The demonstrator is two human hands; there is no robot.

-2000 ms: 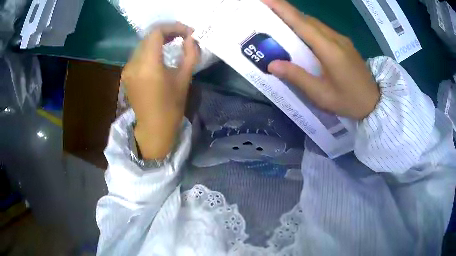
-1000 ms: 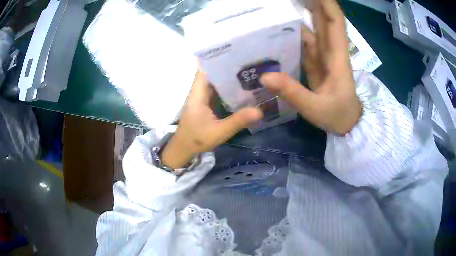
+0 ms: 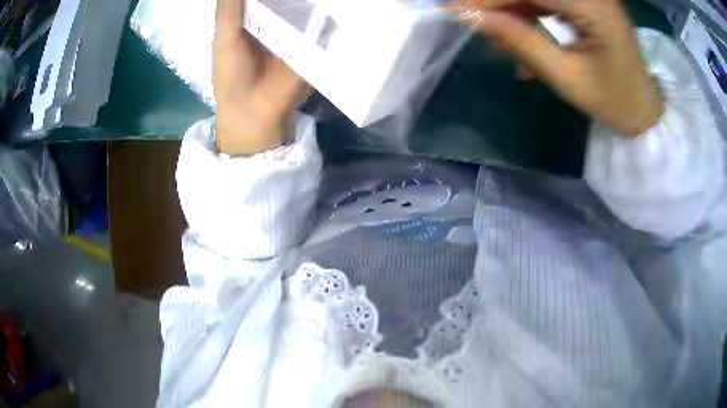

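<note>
A white watch box is at the top centre, tilted, its upper part cut off by the frame edge. Clear thin film shows around its near end and stretches right. My left hand holds the box from its left side; its fingertips are cut off or hidden. My right hand is right of the box, its thumb and fingers pinching the film's edge. A glaring white bag stack lies left of my left hand.
White slotted card blanks lie at the upper left on the green bench. More printed boxes are at the upper right. A brown carton stands below the left bench edge. Crinkled clear plastic hangs at the far left.
The box has turned from its printed face to a plain side and moved up and left. My right hand has left the box and moved right to the film; clear film now shows around the box.
</note>
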